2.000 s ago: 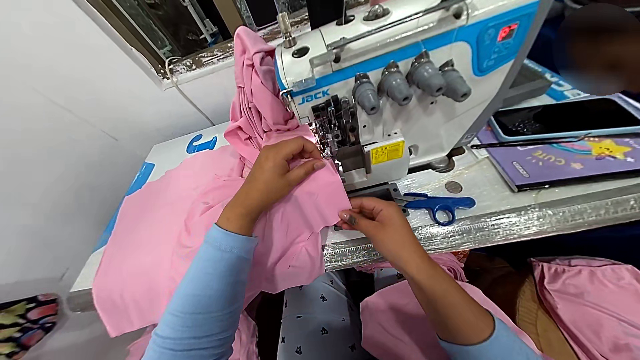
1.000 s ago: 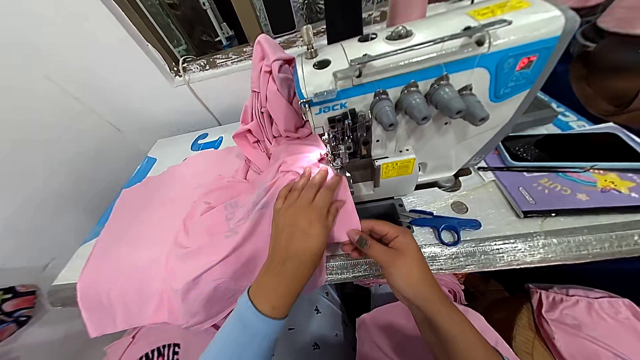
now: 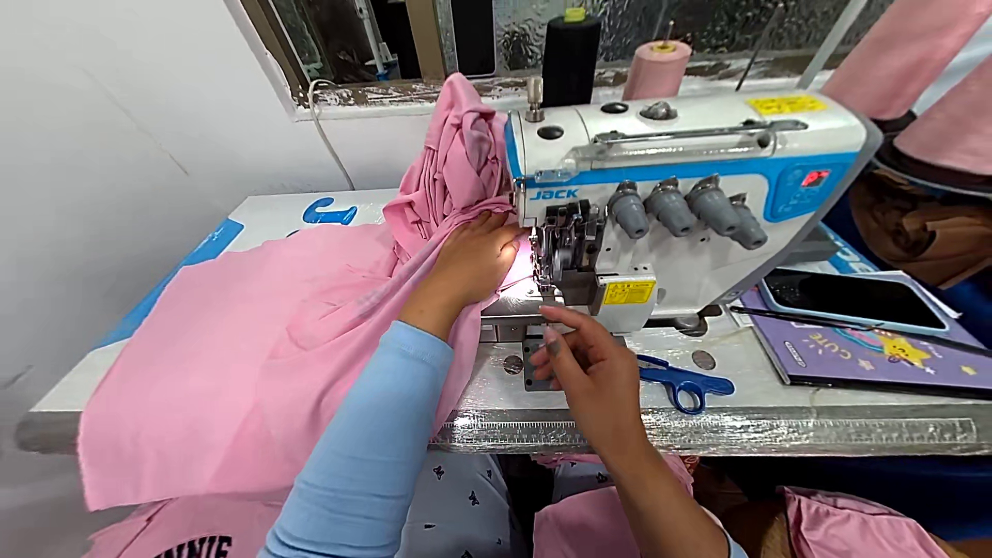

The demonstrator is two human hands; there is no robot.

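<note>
A JACK overlock sewing machine (image 3: 682, 178) stands on the table, its work lamp lit by the needle area. Pink knit fabric (image 3: 232, 333) spreads over the table left of it, with a bunched part (image 3: 457, 163) rising behind. My left hand (image 3: 477, 256) lies on the fabric just left of the presser foot, fingers partly hidden in its folds; whether it grips cannot be told. In front of the needle plate, my right hand (image 3: 581, 360) hovers with bent, parted fingers and holds nothing. Blue thread snips (image 3: 686, 385) lie to its right.
At the right, a smartphone (image 3: 852, 298) and a thin dark tool (image 3: 806, 316) rest on a purple notebook (image 3: 821, 356). A clear ruler (image 3: 814, 431) runs along the table's front edge. Black (image 3: 571, 58) and pink (image 3: 657, 71) thread cones stand behind the machine. More pink pieces (image 3: 852, 527) hang below.
My left hand has moved away from me along the fabric, to beside the presser foot. My right hand has let go of the fabric edge, which has shifted left, baring the machine's plate.
</note>
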